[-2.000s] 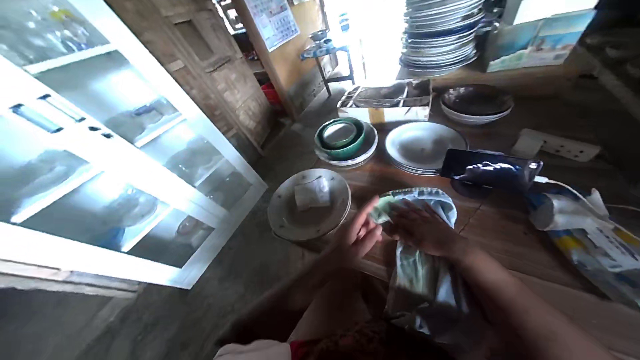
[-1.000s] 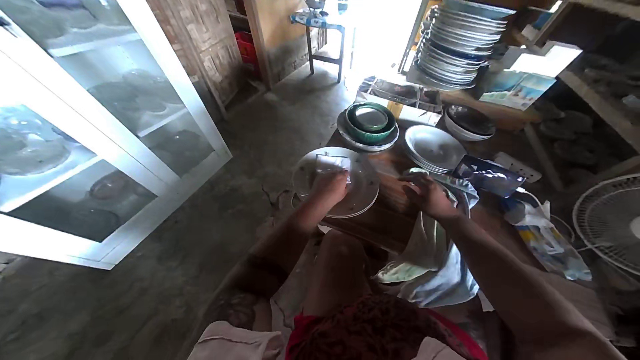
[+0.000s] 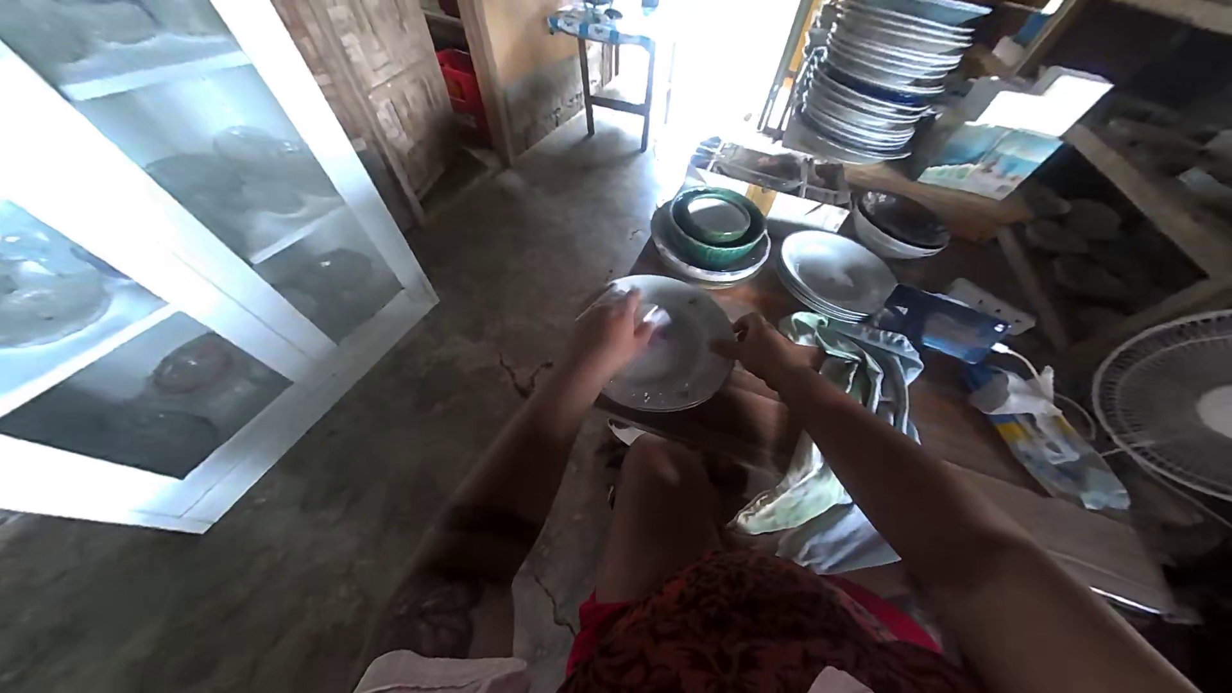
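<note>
A white plate (image 3: 679, 361) lies at the table's near left edge. My left hand (image 3: 614, 332), blurred, is over its left side, beside a small whitish thing (image 3: 656, 318) whose kind I cannot make out. At the plate's right rim is my right hand (image 3: 765, 351), fingers bent; whether they grip the rim is unclear. A pale green and white cloth (image 3: 837, 404) hangs in folds by my right forearm. Behind the plate, green bowls (image 3: 717, 226) sit nested on white plates, and next to them is a stack of white plates (image 3: 837, 274).
A tall pile of plates (image 3: 871, 82) stands at the back near a dark bowl (image 3: 900, 221). On the right are a phone-like dark device (image 3: 943, 322), a power strip (image 3: 991, 306), a plastic packet (image 3: 1059, 443) and a fan (image 3: 1179, 399). A glass-fronted cabinet (image 3: 356, 226) stands left.
My right hand has moved left from the cloth to the plate's rim. My left hand went from the cloth to the plate, where a pale square lay earlier. The view has turned.
</note>
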